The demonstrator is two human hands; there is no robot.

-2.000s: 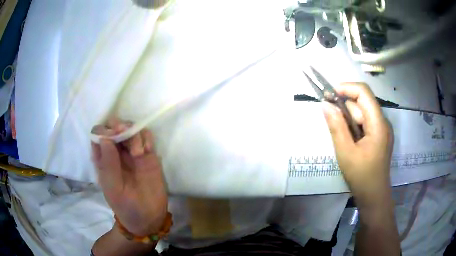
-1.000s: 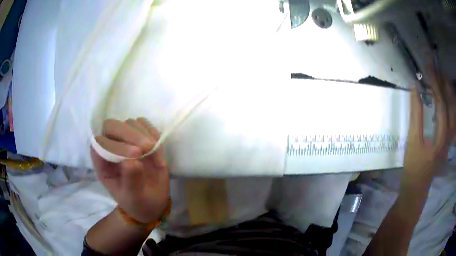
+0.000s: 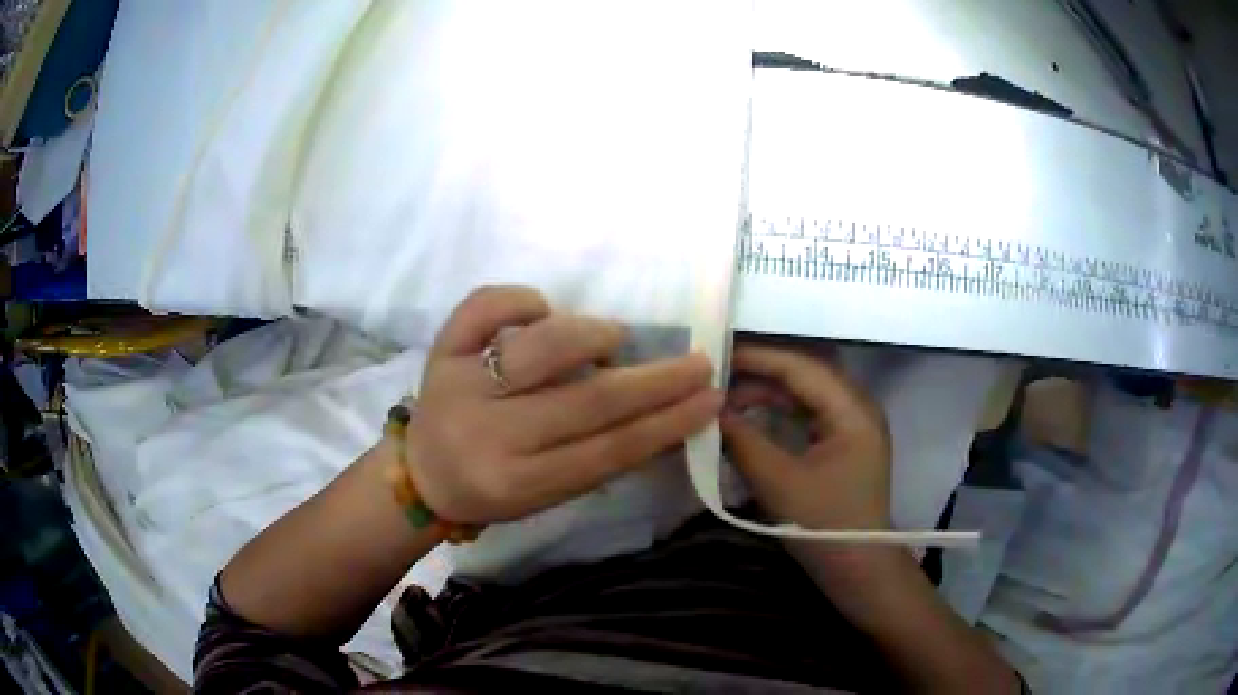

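A large white fabric panel (image 3: 516,177) covers the left and middle of the table and hangs over its front edge. A narrow cream-white strip (image 3: 710,299) runs along the panel's right edge, and its loose end curls down to the right over my right wrist. My left hand (image 3: 543,407) lies on the panel with its fingertips at the strip. My right hand (image 3: 815,428) pinches the strip and panel edge from the right side, just below the table edge; its fingertips are partly hidden.
A printed ruler scale (image 3: 950,269) runs along the table's front. Dark thin tools (image 3: 1107,48) lie at the upper right. White cloth (image 3: 258,435) is heaped at the lower left, and more cloth (image 3: 1127,516) with a purplish strip is at the lower right.
My left hand has moved right to the panel's edge. My right hand has come back from the table's right side, without the snips, to the strip. The view has shifted downward.
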